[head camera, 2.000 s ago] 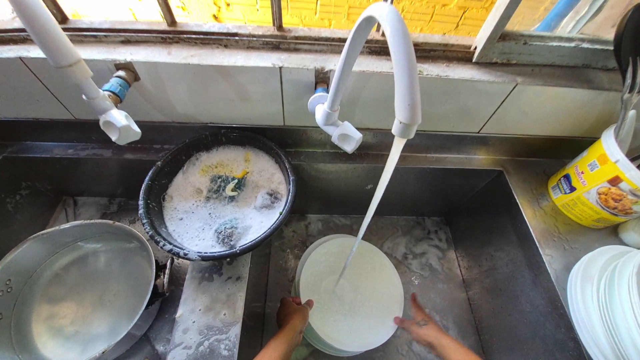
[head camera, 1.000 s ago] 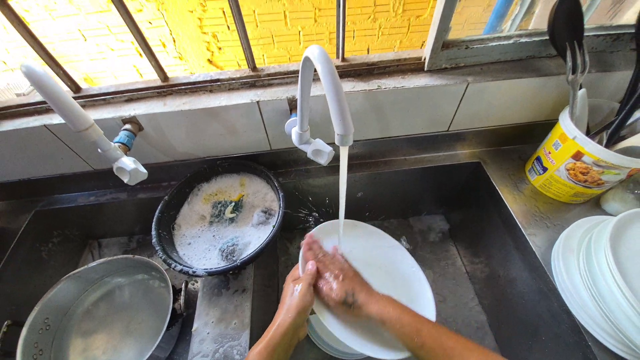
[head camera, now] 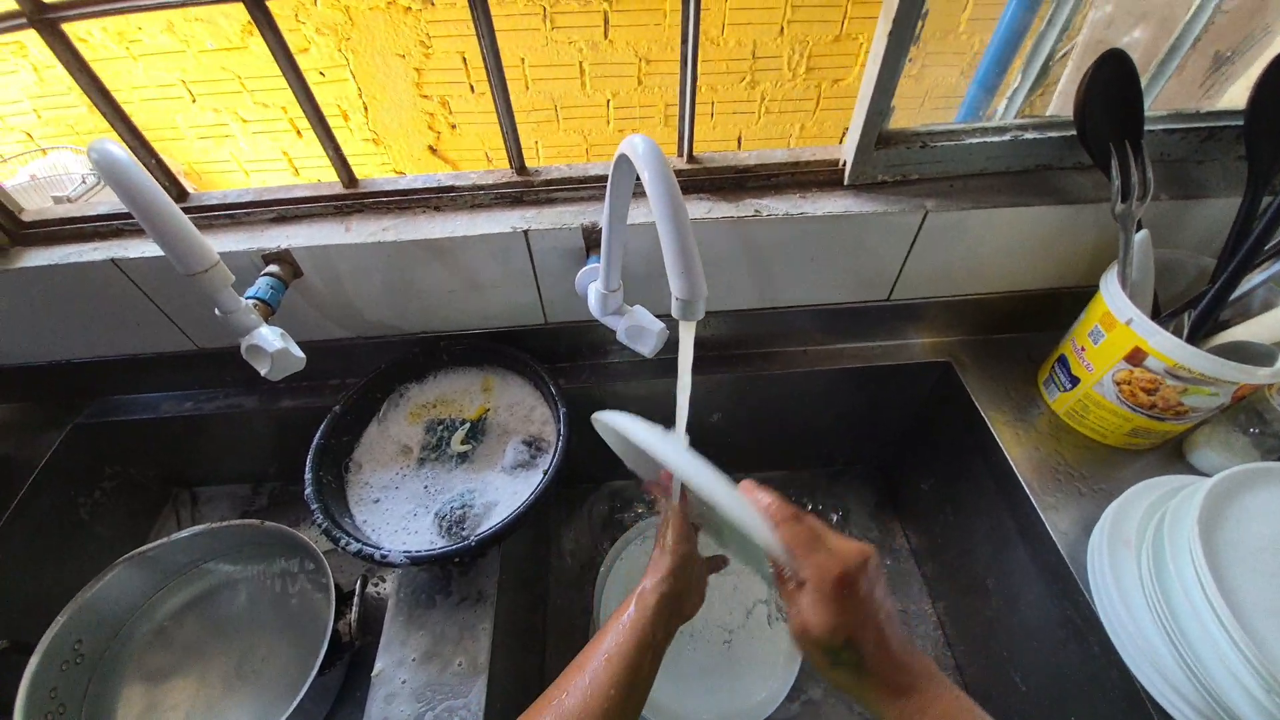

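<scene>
A white plate is tilted up on edge under the stream from the white curved faucet. My right hand grips its right edge and is slightly blurred. Behind the plate, at its underside, is my left hand; its fingertips are partly hidden, so its hold is unclear. Below both hands, more white plates lie in the right sink basin. To the left, a black tub holds foamy water with a dark sponge and scouring pads.
A large metal pan sits in the left basin. Stacked white plates stand on the right counter beside a yellow and white bucket of utensils. A second white faucet is at the left, below the barred window.
Two seconds ago the plates lay in the basin with a hand at each side. One second ago both hands were on a raised plate; now it is tilted steeply. The view has shifted.
</scene>
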